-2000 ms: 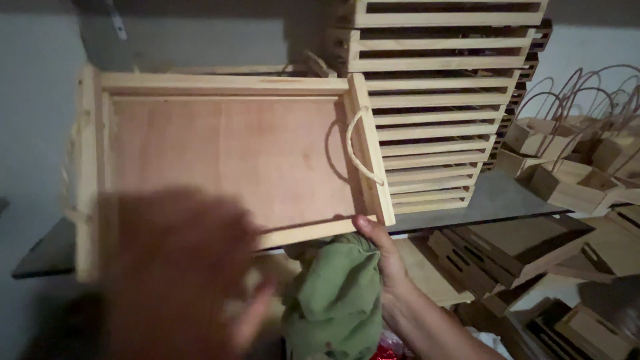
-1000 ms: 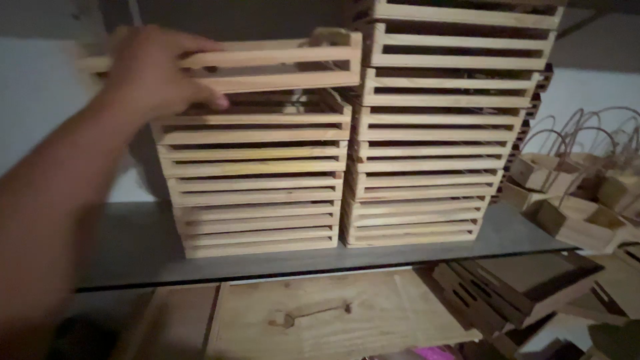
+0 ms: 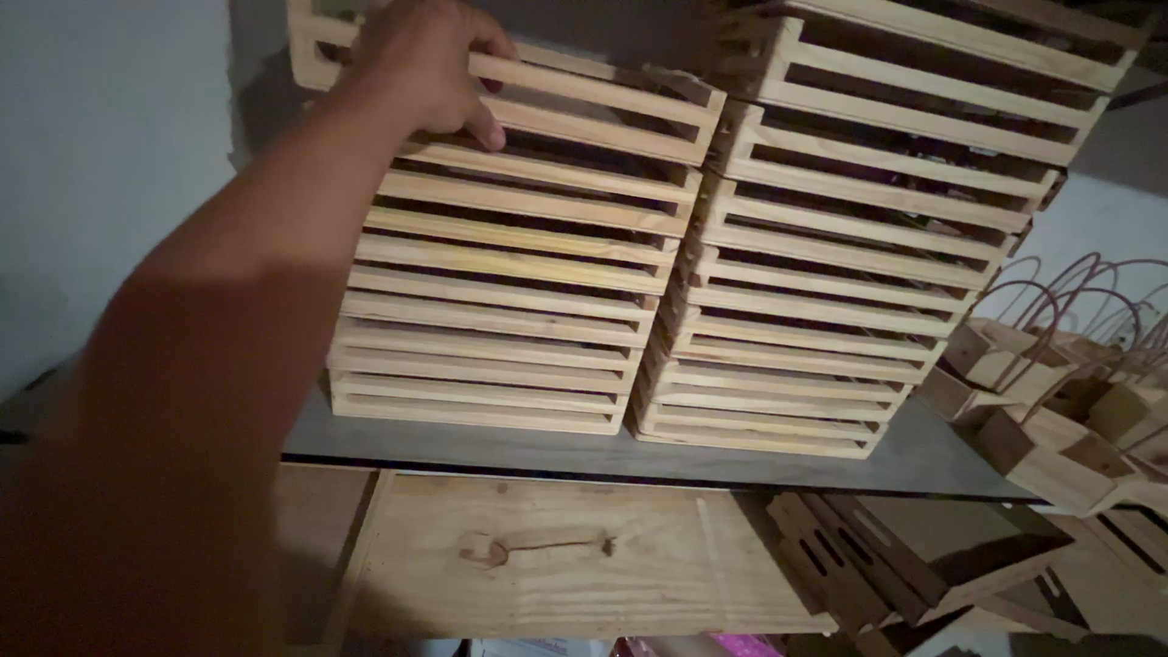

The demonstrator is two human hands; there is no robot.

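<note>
My left hand [image 3: 438, 73] grips the slatted side of a light wooden tray [image 3: 593, 105], its thumb over the lower slat and its fingers over the upper one. This tray lies on top of the left stack of slatted wooden trays [image 3: 502, 310], level with the upper part of a taller stack beside it. A bit of rope handle shows at the tray's right end. My right hand is out of view.
The taller tray stack [image 3: 821, 301] stands close on the right, on a grey shelf [image 3: 474, 452]. Farther right are small wooden boxes with thin looped handles [image 3: 1058, 456]. Below the shelf are a wooden panel [image 3: 547, 566] and dark slotted trays [image 3: 967, 547]. A wall [image 3: 119, 137] rises at left.
The tray, earlier held up with its inside facing me, now lies on the left stack. The right hand and a green cloth have gone from view. The camera view has shifted.
</note>
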